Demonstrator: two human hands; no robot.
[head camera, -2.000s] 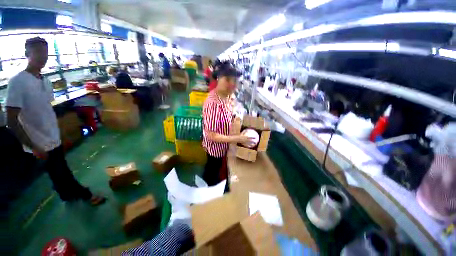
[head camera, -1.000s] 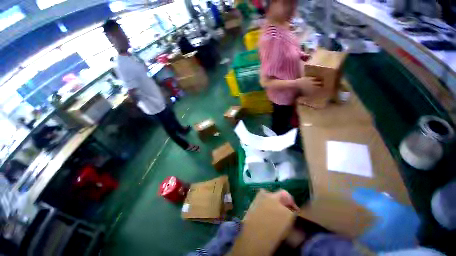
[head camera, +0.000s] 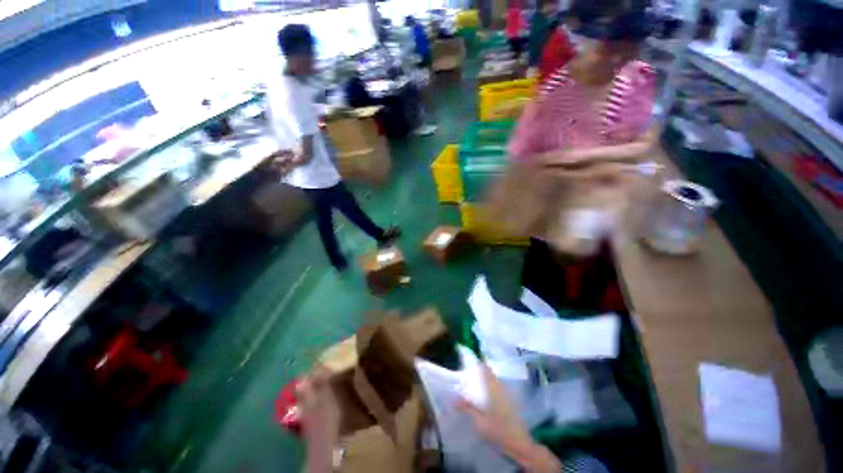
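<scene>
An open brown carton (head camera: 388, 374) with raised flaps is low in the middle of the view, above the floor. My left hand (head camera: 319, 420), blurred, holds its left side. My right hand (head camera: 499, 420) is at the carton's right, with its fingers on a soft-looking white item (head camera: 448, 402); blur hides its exact form and grip. The white item lies against the carton's right side. The carton's inside is too dark to read.
A green crate with white sheets (head camera: 555, 334) stands right of the carton. The cardboard-covered bench (head camera: 693, 319) holds a white paper (head camera: 739, 406) and a clear jar (head camera: 679, 217). A coworker (head camera: 592, 120) handles a blurred carton. Small cartons (head camera: 384, 268) lie on the floor; another person (head camera: 310, 148) stands left.
The carton has moved left and now shows its open flaps. My right hand is on the white item. The coworker has come nearer, the jar stands on the bench, and the blue bag is out of view.
</scene>
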